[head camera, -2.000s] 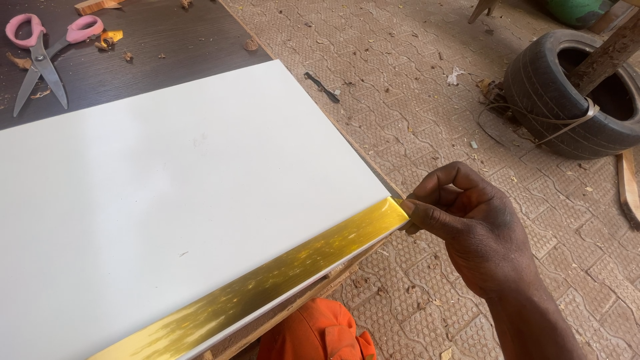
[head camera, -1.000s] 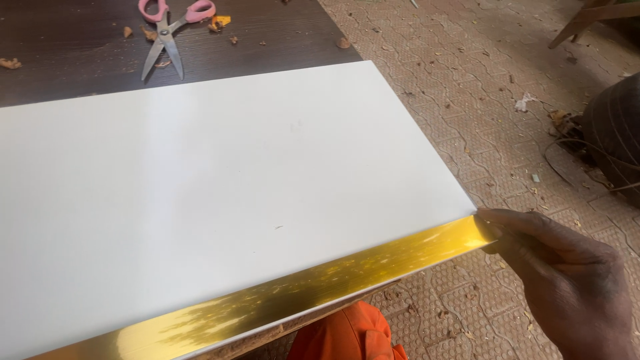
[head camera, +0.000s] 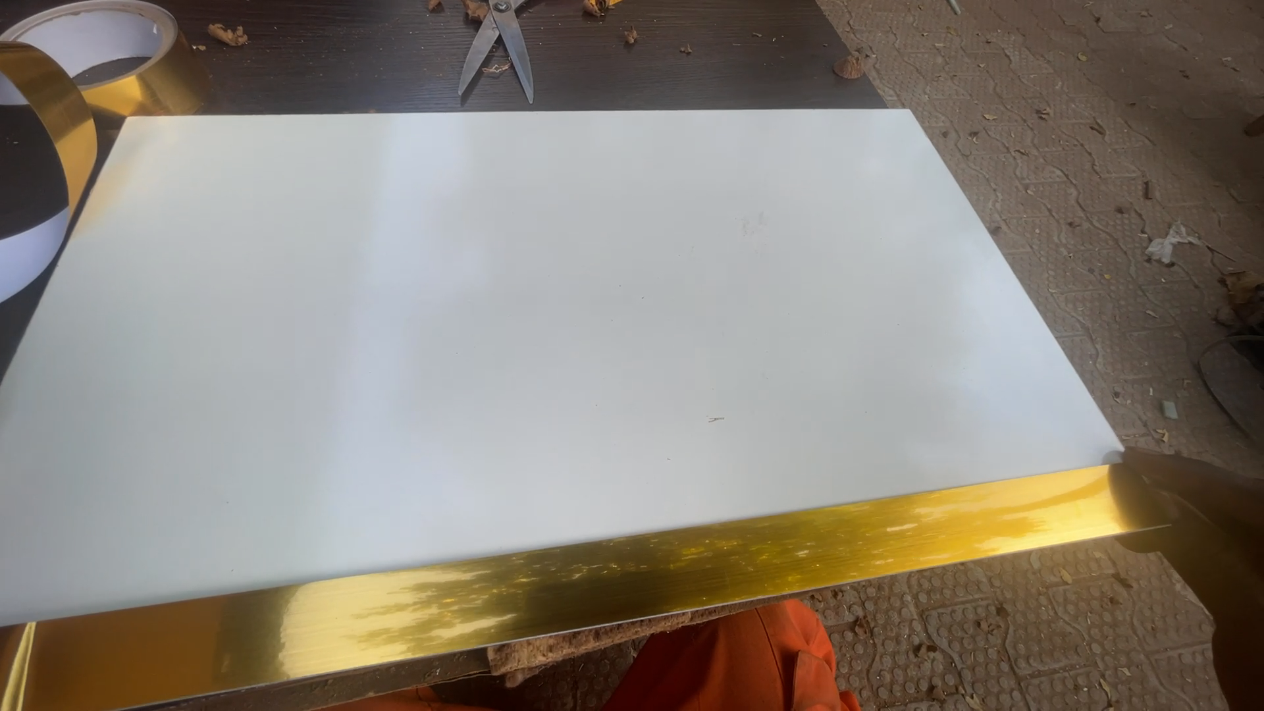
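Observation:
A white glossy board (head camera: 612, 326) lies flat on a dark wood-grain table. Along its near edge runs a shiny gold strip (head camera: 691, 568), creased near the lower left corner. At the board's near right corner, my right hand (head camera: 1200, 523) pinches the strip's end; the hand is partly cut off by the frame's edge. My left hand is out of the picture. A roll of gold tape (head camera: 148, 89) with a white inner side rests at the upper left, with a loose gold loop (head camera: 64, 118) beside it, over the board's left edge.
Open scissors (head camera: 509, 49) lie on the dark table (head camera: 326, 59) behind the board, among dry leaf bits. Patterned paving (head camera: 1076, 197) with litter is on the right. An orange-clothed knee (head camera: 741, 662) shows under the near edge, by a rough wooden edge (head camera: 583, 647).
The view has swung left, bringing the gold tape roll and loop into sight and leaving the tyre out. My right hand stays at the strip's end on the board's corner.

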